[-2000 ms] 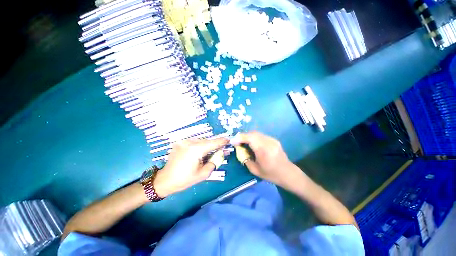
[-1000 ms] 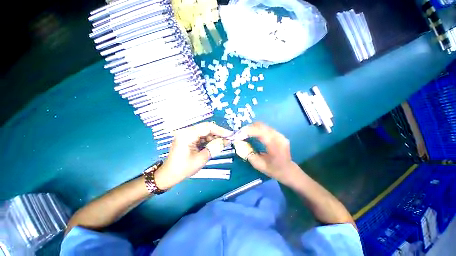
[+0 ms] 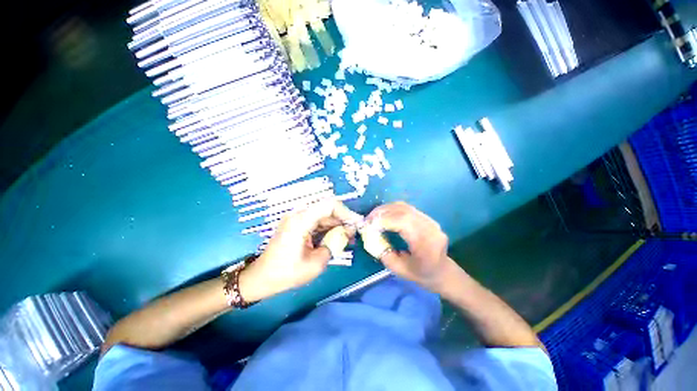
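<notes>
My left hand (image 3: 298, 248) and my right hand (image 3: 409, 240) meet fingertip to fingertip at the near end of a long row of silvery rods (image 3: 237, 107). Both thumbs wear cream-yellow coverings. Something small and pale is pinched between the fingertips; whether it is a rod end or a white piece is hidden by the fingers. A short rod end (image 3: 341, 259) shows beside my left hand. Small white plastic pieces (image 3: 359, 164) lie loose just beyond my hands.
A clear bag of white pieces (image 3: 416, 38) and yellow strips (image 3: 302, 34) lie beyond. Separate rods (image 3: 485, 153) lie right; more rest on a dark surface (image 3: 549, 37). Bagged rods (image 3: 53, 336) are at lower left. One rod (image 3: 355, 288) lies by my body. Blue crates (image 3: 665, 160) stand right.
Both hands stay together at the row's near end, with small shifts of the fingers. The view has shifted slightly. My left hand now covers more of the nearest rods than one second ago.
</notes>
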